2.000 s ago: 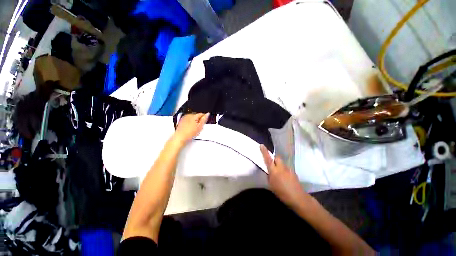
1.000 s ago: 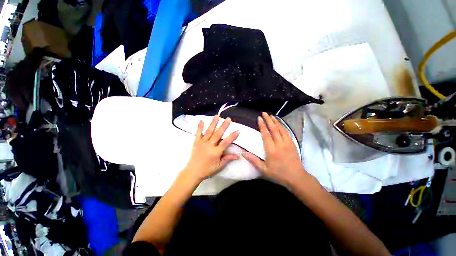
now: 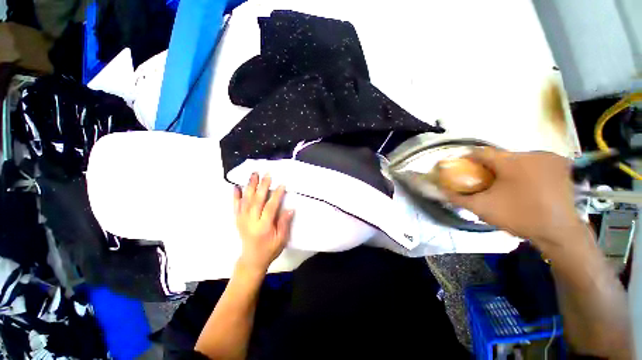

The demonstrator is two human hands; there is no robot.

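The black speckled garment piece (image 3: 303,105) lies over the far side of the white padded board (image 3: 155,176). Its white facing (image 3: 324,184), with a thin dark edge, runs along the board. A thin pale loop (image 3: 304,146) shows on the black cloth. My left hand (image 3: 262,221) lies flat, fingers apart, on the facing's near edge. My right hand (image 3: 524,190) is closed round the wooden handle of the steam iron (image 3: 450,176). The iron's tip is at the right end of the facing; it is blurred, so whether it touches is unclear.
A blue strip (image 3: 186,67) lies at the far left of the white table (image 3: 486,63). Black heaped cloth (image 3: 67,133) is left of the board. A yellow hose (image 3: 607,130) is at the right. A blue crate (image 3: 503,316) stands below right.
My right hand has left the facing and taken hold of the iron, which is now further left, by the garment. My left hand stays flat on the facing, slightly further left.
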